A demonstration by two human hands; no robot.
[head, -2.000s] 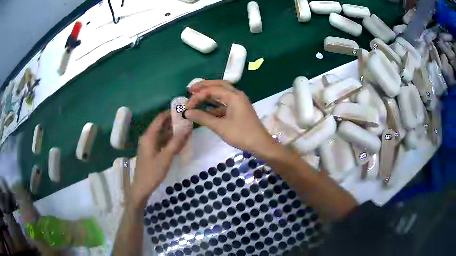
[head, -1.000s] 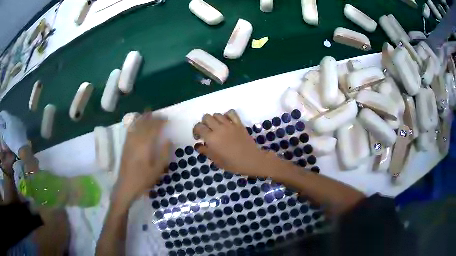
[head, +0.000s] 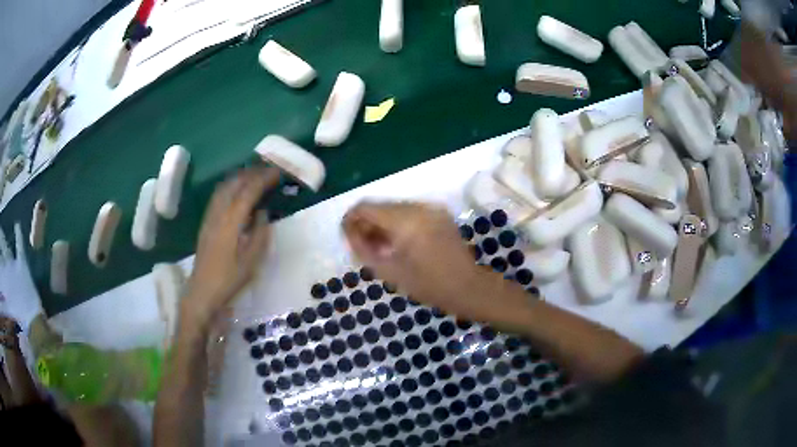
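Observation:
The sticker sheet with rows of round black stickers (head: 384, 367) lies on the white tabletop in front of me. My right hand (head: 393, 236) is over its upper part with fingers curled in; whether a sticker is between the fingertips cannot be told. My left hand (head: 229, 236) is blurred at the near edge of the belt, beside a white housing (head: 294, 163) that lies on the belt; whether it touches or holds anything is unclear. The housing pile (head: 603, 196) lies to the right, some pieces showing round patterned spots.
The green conveyor belt (head: 419, 113) carries several white housings and a yellow scrap (head: 379, 110). A lime green item (head: 96, 374) and another person's hand are at lower left. Another person's arm (head: 769, 65) reaches in at upper right. A red-handled tool (head: 140, 22) lies on the far bench.
Two seconds ago my hands held a housing together; it is no longer between them. Since one second ago my left hand has moved up to the belt edge. An arm has appeared at upper right.

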